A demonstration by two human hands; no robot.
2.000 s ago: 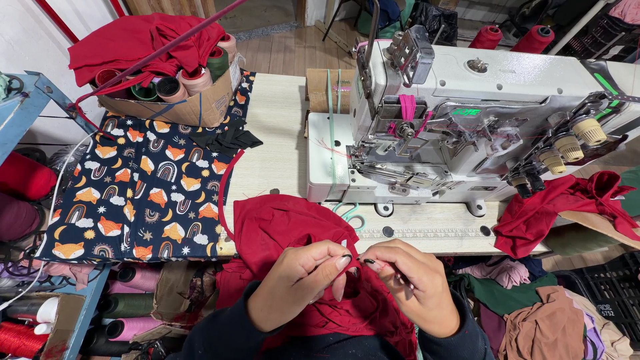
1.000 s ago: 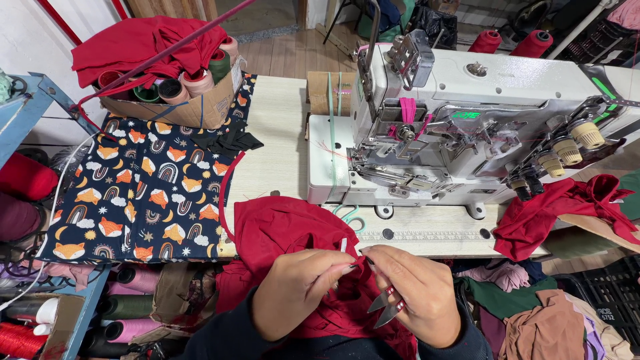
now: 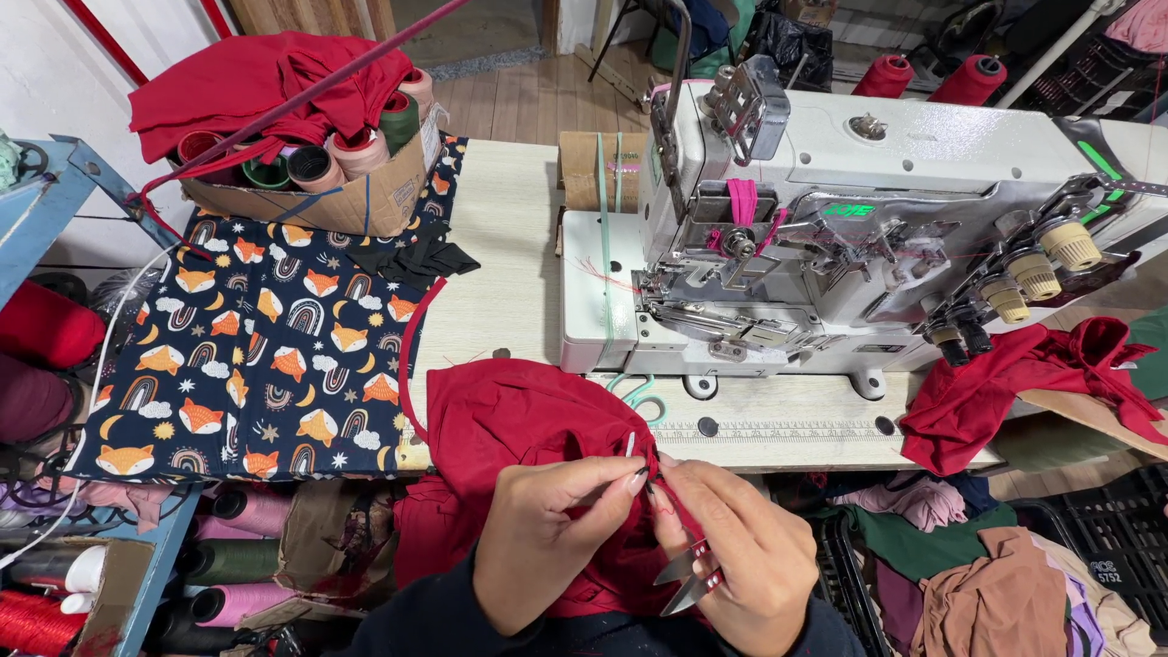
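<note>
Red fabric (image 3: 529,411) lies bunched over the table's front edge and hangs below it, partly covered by both hands. My left hand (image 3: 557,529) pinches a bit of the fabric's edge between thumb and index finger, a small white piece sticking up beside the fingertips. Close against it on the right, my right hand (image 3: 739,547) also grips the red edge with its fingertips. Small thread snips (image 3: 689,584) with red, dotted handles sit in the right palm, blades pointing down left. Behind the fabric, mint-handled scissors (image 3: 643,400) rest near the sewing machine's base.
An industrial sewing machine (image 3: 821,228) stands at the back right. A cardboard box of thread cones (image 3: 319,205) sits on fox-print cloth (image 3: 301,347) at left. Another red garment (image 3: 1013,392) lies right; crates of fabric (image 3: 995,584) stand below the table's edge.
The snips' blades, not visible two seconds ago, now show below my right hand. Both hands stay close together at the red fabric.
</note>
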